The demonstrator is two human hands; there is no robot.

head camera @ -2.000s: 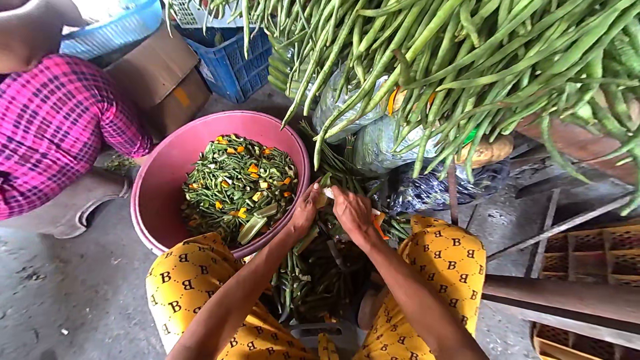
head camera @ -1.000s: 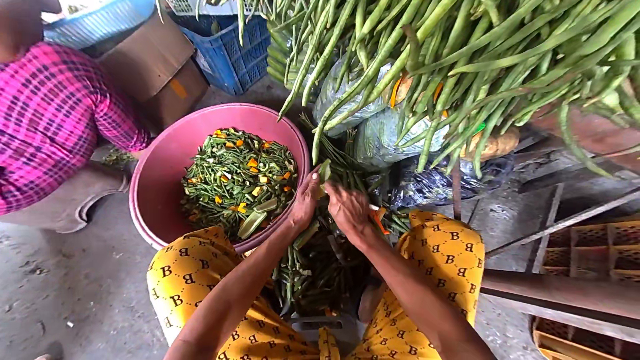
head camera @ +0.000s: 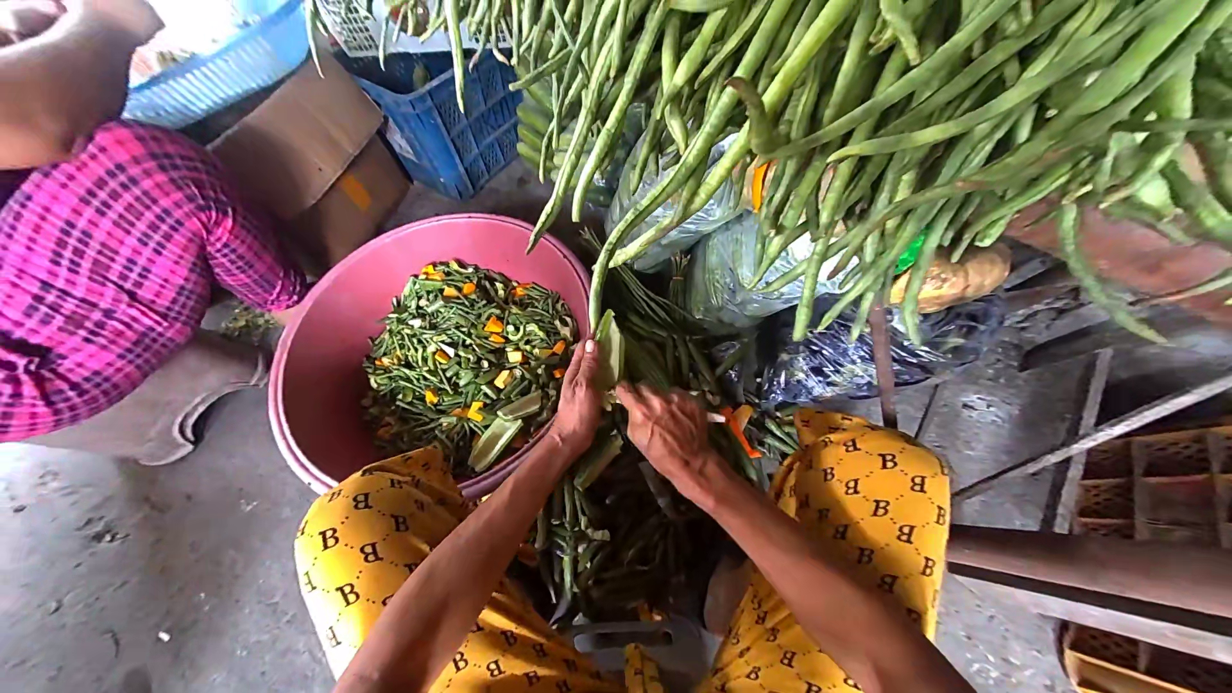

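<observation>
Near the middle, my left hand (head camera: 579,399) grips a pale green vegetable piece (head camera: 609,354), upright, by the right rim of a pink plastic tub (head camera: 322,361). Close against it, my right hand (head camera: 669,428) is closed on a slim tool, whose pale end shows past the fist; its blade is hidden. In the tub lie cut green beans (head camera: 462,356) with orange chunks and longer pale green pieces. Below my hands, between the knees, more green vegetables (head camera: 577,539) fill a dark container.
Long green beans (head camera: 847,115) hang over the upper right, above plastic bags (head camera: 731,260). A blue crate (head camera: 452,125) and a cardboard box (head camera: 308,154) stand behind the tub. A person in a pink checked shirt (head camera: 125,260) sits at left. Metal bars (head camera: 1088,568) and crates are at right.
My hands stay beside the tub's rim, and the pale green piece now stands more upright in my left hand. The person at left has shifted slightly.
</observation>
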